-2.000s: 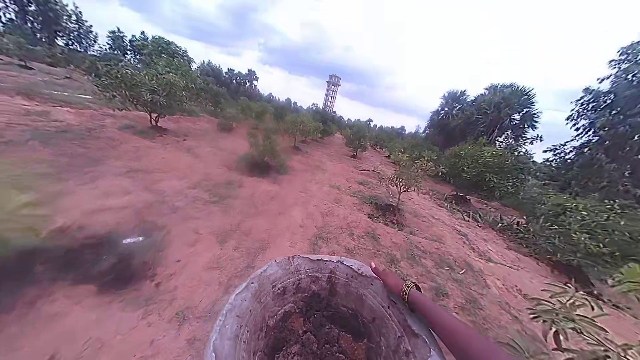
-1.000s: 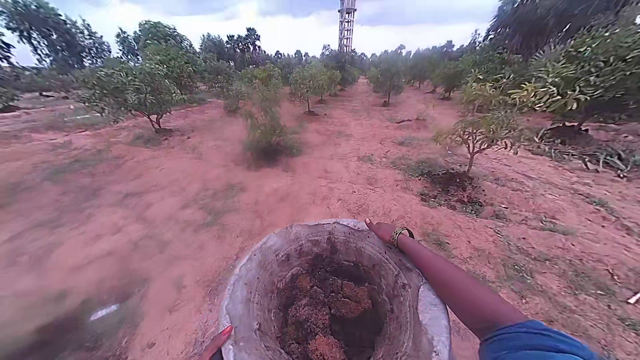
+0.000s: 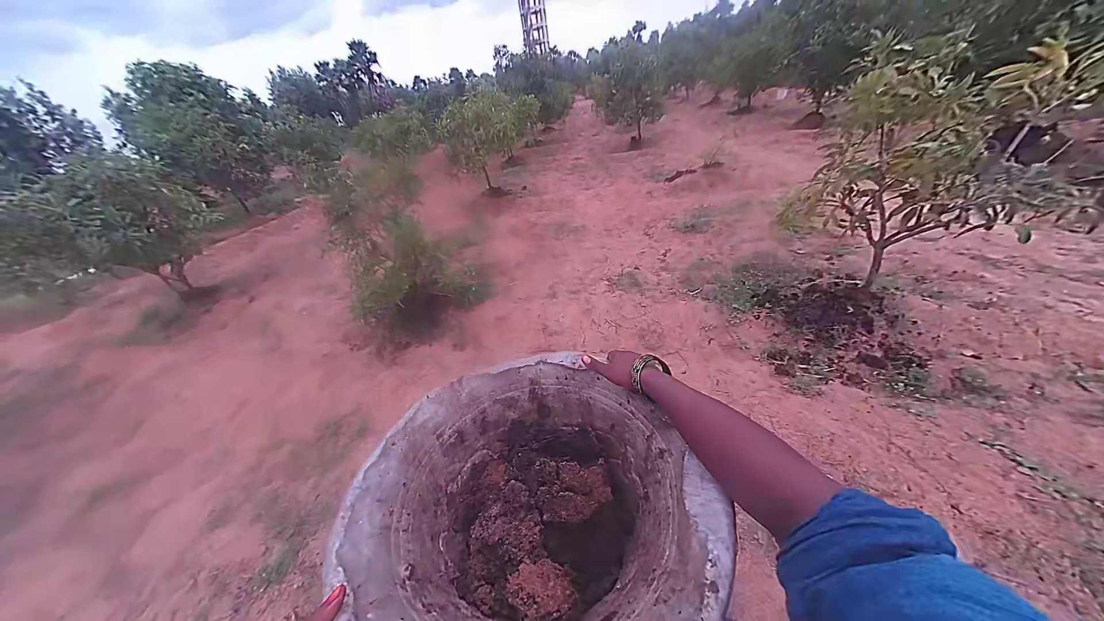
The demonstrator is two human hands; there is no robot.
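A wide round basin (image 3: 401,483) with a worn grey rim is carried in front of me at the bottom centre. Dark and reddish-brown clumps of soil or manure (image 3: 539,526) lie in its bottom. My right hand (image 3: 614,366), with bangles at the wrist and a blue sleeve up the arm, grips the far right part of the rim. At the near left of the rim only a fingertip or two of my left hand (image 3: 330,604) show against the outer edge; the rest of that hand is out of view.
Reddish bare ground (image 3: 561,285) stretches ahead between rows of small trees. A young tree (image 3: 875,198) with dark clods (image 3: 828,310) at its base stands at the right, a bushy plant (image 3: 405,276) ahead left. A lattice tower (image 3: 534,26) rises far off.
The bushy plant and the right-hand young tree appear nearer than before. My left fingertips, out of view two seconds ago, now show at the basin's rim. My right hand stays on the rim.
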